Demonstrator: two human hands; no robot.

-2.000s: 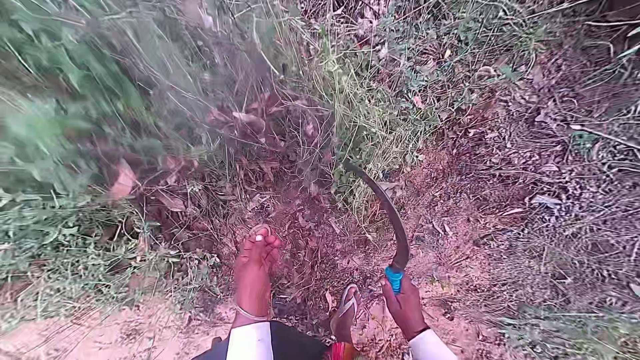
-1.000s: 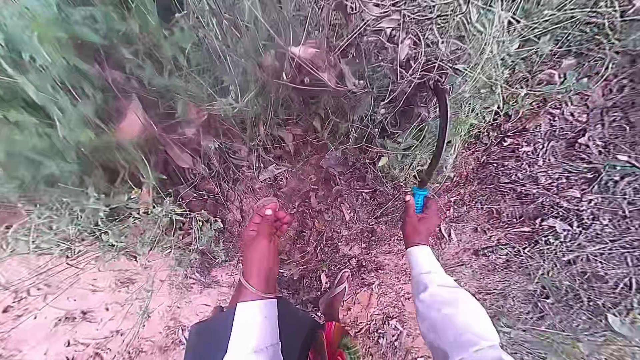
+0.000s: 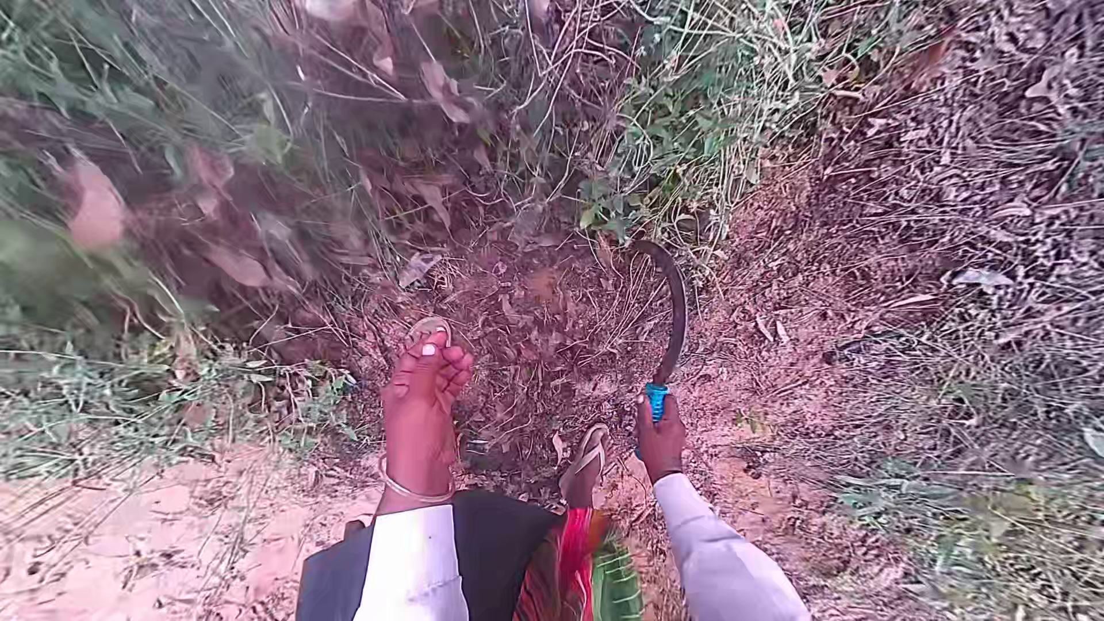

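My right hand (image 3: pixel 661 438) is closed around the blue handle of a sickle (image 3: pixel 676 319). Its dark curved blade points away from me, with the tip low by green weeds (image 3: pixel 617 203) at the edge of the leaf litter. My left hand (image 3: pixel 423 388), with a bangle at the wrist, is held out at centre left with its fingers curled; nothing shows in it. The rim of what looks like a sandal (image 3: pixel 430 326) shows just beyond its fingertips. One foot in a flip-flop (image 3: pixel 593 448) stands between my arms.
Tall grass and dry leaves (image 3: pixel 250 198) fill the upper left, partly blurred. Dry cut stalks (image 3: pixel 983 276) cover the right side. Sandy ground (image 3: pixel 164 535) lies at the lower left. Red and green patterned cloth (image 3: pixel 595 569) hangs at my legs.
The sickle has come back from the taller growth, where its tip was a second ago, to lower ground nearer me. My left hand keeps its curled shape. The view has shifted.
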